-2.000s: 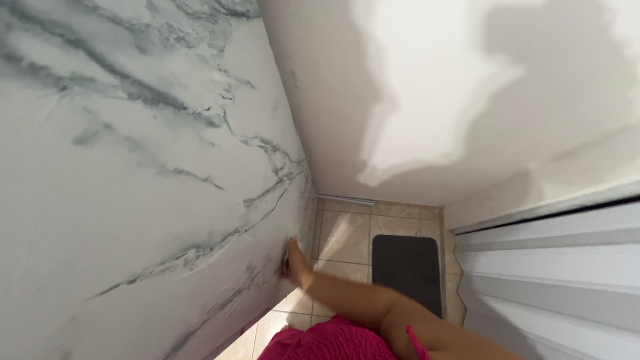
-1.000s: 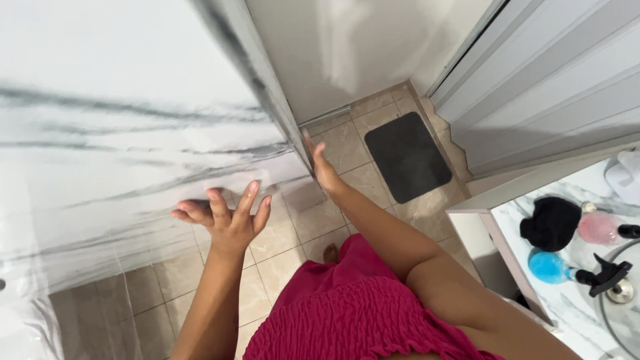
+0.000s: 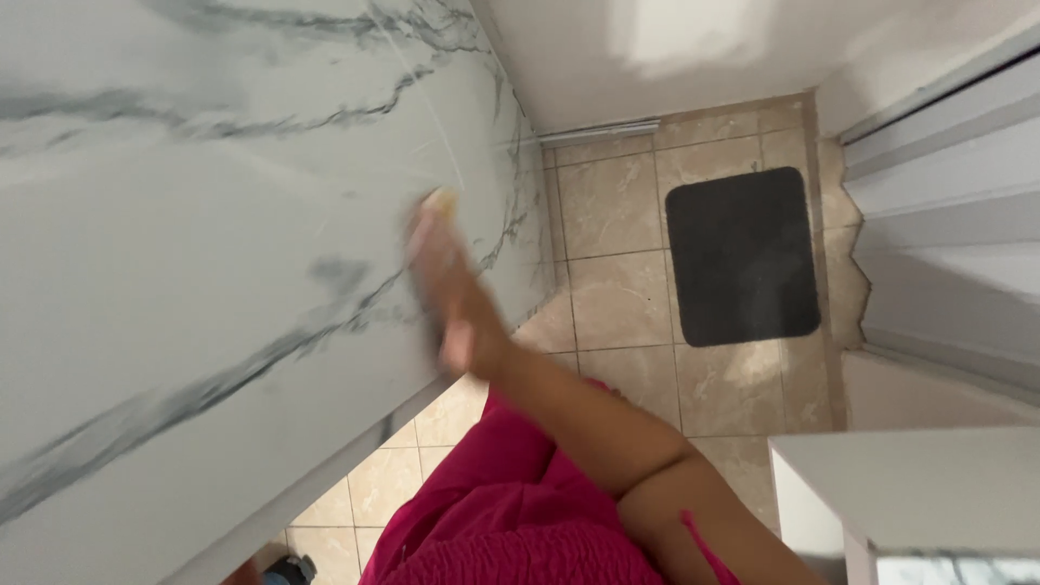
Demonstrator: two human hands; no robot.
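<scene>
My right hand [image 3: 447, 284] is blurred and lies against or very close to a tall white panel with grey marble veining [image 3: 244, 219]. Its fingers point up the panel, and a pale yellowish patch shows at their tips; whether it holds something is unclear. At the bottom left edge, below the panel, a sliver of skin, perhaps my left hand [image 3: 240, 574], is mostly cut off. Beside it is a small black and blue object [image 3: 291, 569], too cropped to name or to say if it is held.
A dark grey mat [image 3: 743, 256] lies on the beige floor tiles [image 3: 613, 301]. A pale wall [image 3: 650, 73] stands beyond, white folded panelling [image 3: 959, 227] at the right, and the corner of a white cabinet [image 3: 910, 479] at the lower right.
My right hand has moved from the panel's far vertical edge onto its marbled face. My left hand, spread in front of the panel a second ago, has left that place. The view has swung off the counter.
</scene>
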